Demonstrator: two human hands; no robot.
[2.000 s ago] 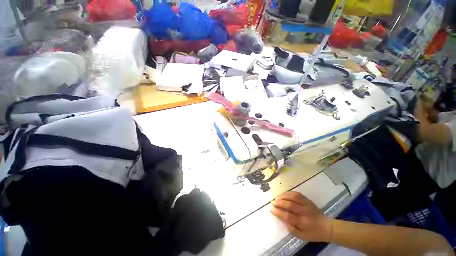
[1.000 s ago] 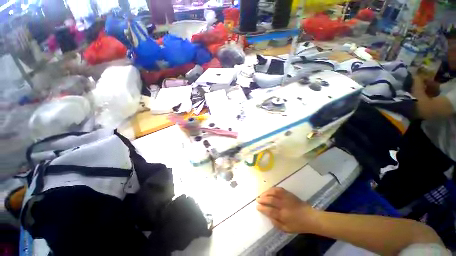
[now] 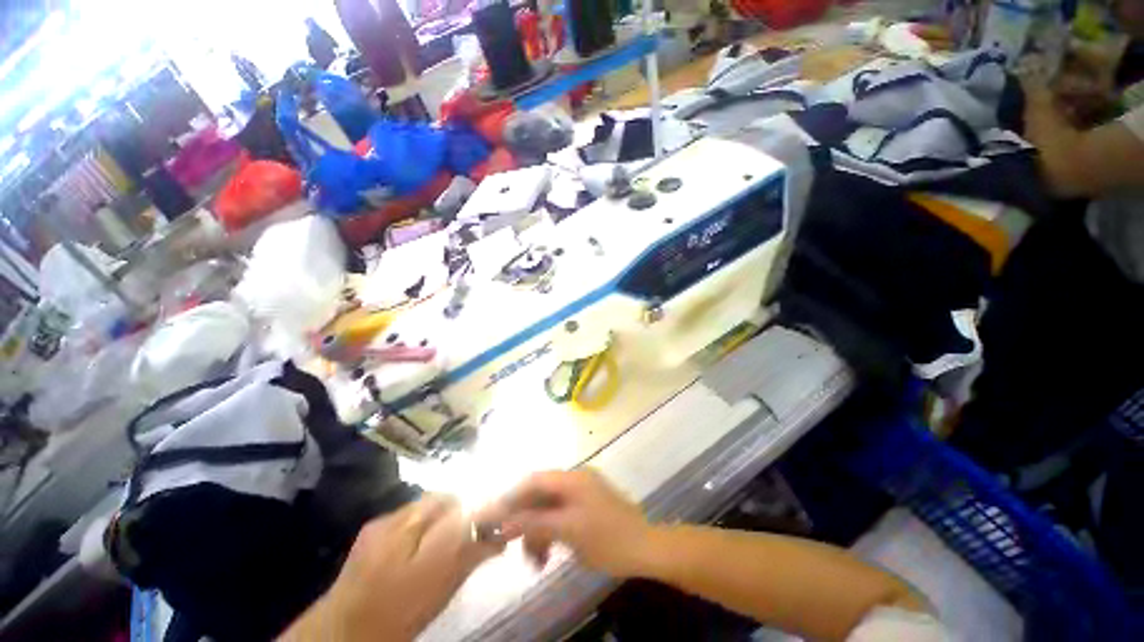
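The white JACK sewing machine stands across the white table, its needle end washed out by bright lamp light. My left hand reaches in from the bottom, in front of the needle end. My right hand is beside it with curled fingers, and the fingertips of both hands meet or overlap. A small shiny spot shows between them; I cannot tell if they hold anything. The black and light grey garment heap lies left of the hands. Snips with yellow loops are under the machine arm.
A pink-red cloth strip lies on the machine head. Light fabric pieces lie behind the machine. At right are a blue crate, black garments and another person's arm. Red and blue bags are at the back.
The view has swung to the right, showing more of the machine's side. My left hand has come into view at the bottom. My right hand has moved from the table edge to meet it.
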